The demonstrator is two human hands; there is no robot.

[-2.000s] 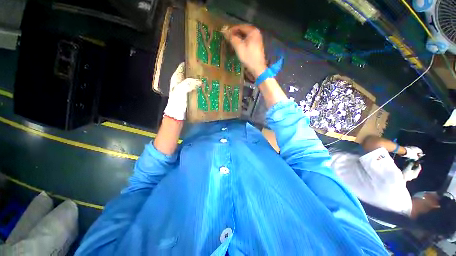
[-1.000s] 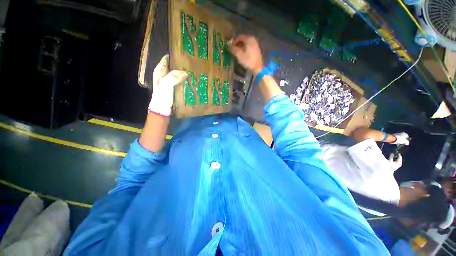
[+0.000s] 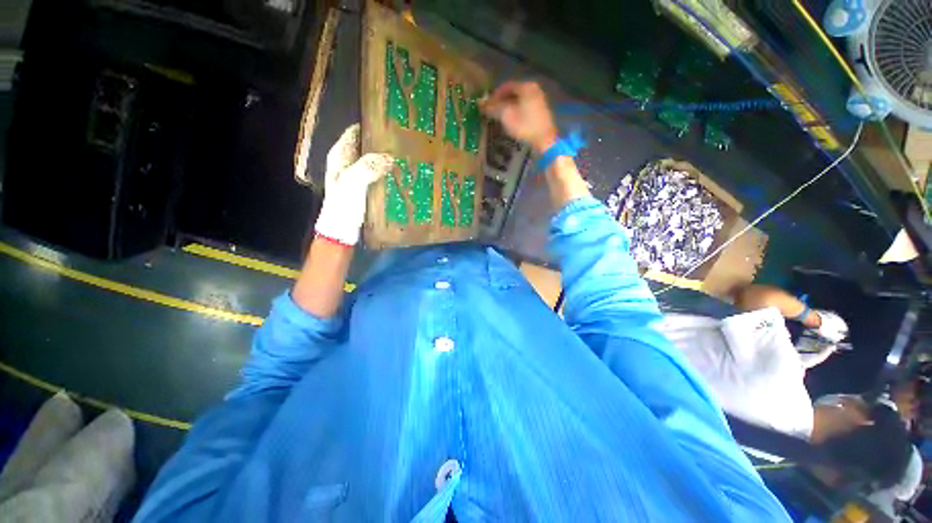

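A tan-brown slotted pallet (image 3: 434, 151) is held tilted up in front of me. Green circuit board (image 3: 411, 194) shows through its slanted cutouts in several groups. My left hand (image 3: 353, 184), in a white knit glove with a red cuff, grips the pallet's left edge, thumb on its face. My right hand (image 3: 523, 114), bare with a blue wrist strap (image 3: 562, 149), is at the pallet's right edge beside the upper right cutouts. Its fingertips are pinched together at the edge; I cannot tell whether they hold anything.
An open cardboard box (image 3: 738, 264) of small silver-white parts (image 3: 669, 217) stands at right, with a thin white cable (image 3: 782, 194) over it. Spare boards (image 3: 674, 110) lie on the far bench. A white-clad coworker (image 3: 731, 368) is at lower right, a fan (image 3: 899, 61) at upper right. Black machinery (image 3: 112, 143) stands left.
Since one second ago the view has shifted, so the pallet and box sit slightly further right. My right hand has moved from the pallet's face towards its right edge. My left hand keeps its grip.
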